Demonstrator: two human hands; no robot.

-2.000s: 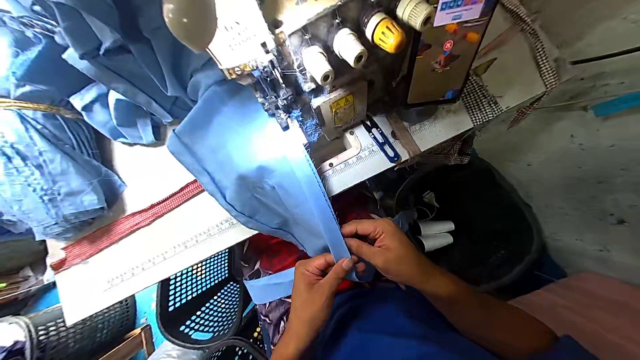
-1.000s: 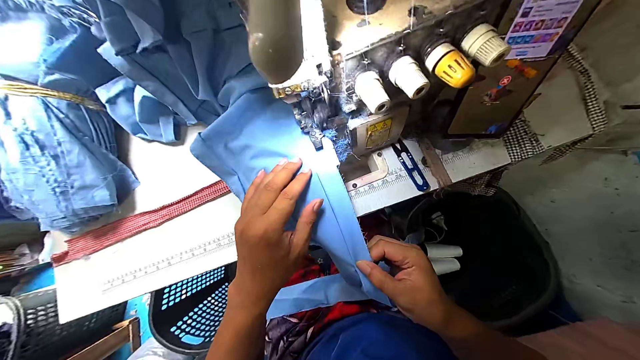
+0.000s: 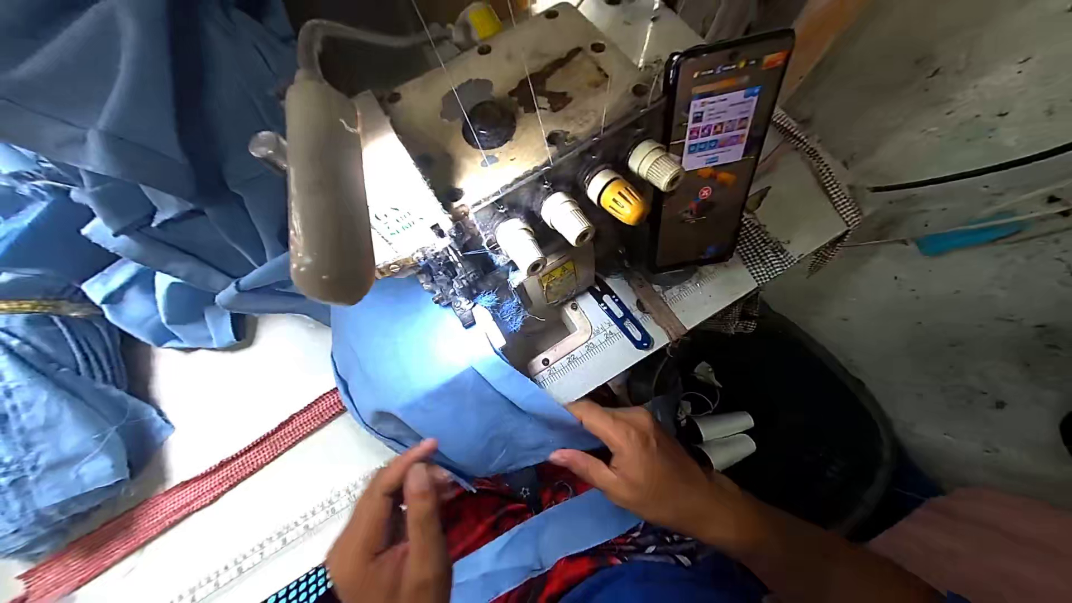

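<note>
Light blue fabric (image 3: 435, 377) lies under the needle and presser foot area (image 3: 456, 293) of an overlock sewing machine (image 3: 502, 109), its near edge hanging toward my lap. My right hand (image 3: 628, 461) grips the right edge of this fabric between thumb and fingers, just below the machine bed. My left hand (image 3: 398, 528) is raised at the fabric's lower left edge, fingers apart; it appears to hold nothing. Another strip of the blue cloth (image 3: 536, 540) lies across my lap over red patterned fabric.
Blue garment pieces (image 3: 109, 167) are heaped at left beside a tied bundle (image 3: 59, 402). A red checked strip (image 3: 193, 490) lies along the table with printed rulers. Blue thread snips (image 3: 620, 316) and a phone (image 3: 716, 151) are at right, above a black bin (image 3: 804, 419) with white cones (image 3: 724, 425).
My left hand has come off the fabric beside the needle and moved down toward me. The fabric now bunches closer to the machine, with my right hand still at its edge. The view has shifted.
</note>
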